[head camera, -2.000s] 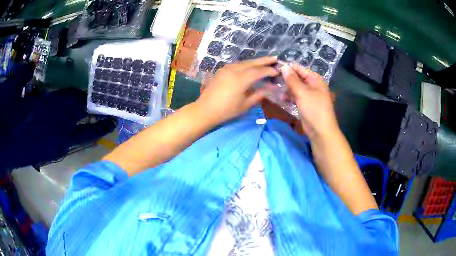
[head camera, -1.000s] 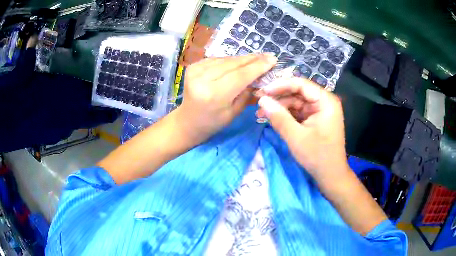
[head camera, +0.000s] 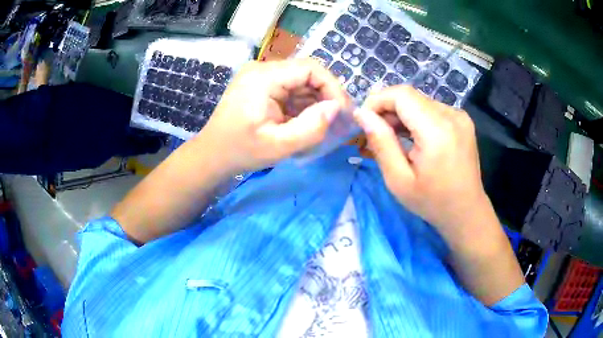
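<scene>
My left hand (head camera: 271, 115) and my right hand (head camera: 423, 142) meet over the near edge of a clear blister tray (head camera: 397, 51). Both pinch a piece of clear film (head camera: 330, 135) between thumb and fingers; it hangs below my left fingertips. Any small part at the fingertips is too blurred to tell. The blister tray holds rows of black rounded-square parts with round holes. My hands hide its near left portion. An orange-brown plate (head camera: 283, 43) shows at its left.
Stacked full trays (head camera: 182, 86) stand at the left. A white box (head camera: 258, 18) lies behind. Black fixture plates (head camera: 512, 86) lie at the right, with a white piece (head camera: 580, 158) beside them. A red crate (head camera: 574, 287) is at lower right. A dark-clothed person's arm (head camera: 73, 125) is at far left.
My fingers have drawn the clear film off the tray toward my body. My left hand has turned from lying flat to pinching. The camera view has shifted slightly.
</scene>
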